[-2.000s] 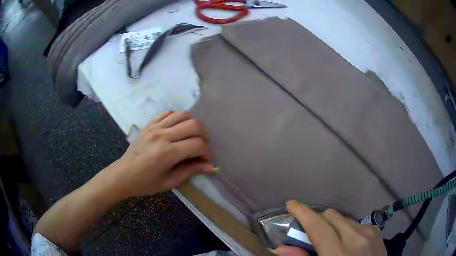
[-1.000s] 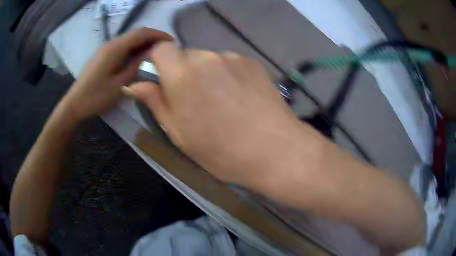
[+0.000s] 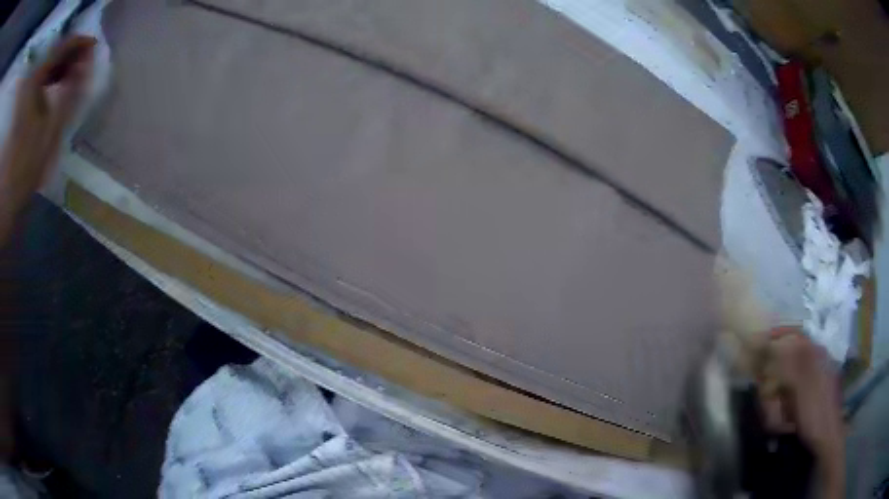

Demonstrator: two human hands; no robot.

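Note:
The grey-brown garment panel (image 3: pixel 419 205) lies flat across the board, with a long dark line running over it. Its near edge has a narrow folded hem (image 3: pixel 487 356). The tan card guide strip (image 3: pixel 331 341) lies along that edge, partly under the panel. My left hand (image 3: pixel 51 107) is at the far left, off the panel's left end, blurred, fingers bent, with nothing seen in it. My right hand (image 3: pixel 799 390) is at the lower right, blurred, around the dark handle of the steam iron (image 3: pixel 719 419), which is at the panel's right end.
The white-covered board (image 3: pixel 751 219) has a curved near edge. At the right are a crumpled white rag (image 3: pixel 829 278), a flat grey pointed plate (image 3: pixel 777 195) and a red item (image 3: pixel 799 122). A pale cloth garment (image 3: pixel 263 429) shows below the board, beside the dark floor (image 3: pixel 97 331).
My right hand and the iron have moved from the panel's left part to its right end. My left hand has moved left, away from the hem. The view has shifted right, and the whole near edge shows.

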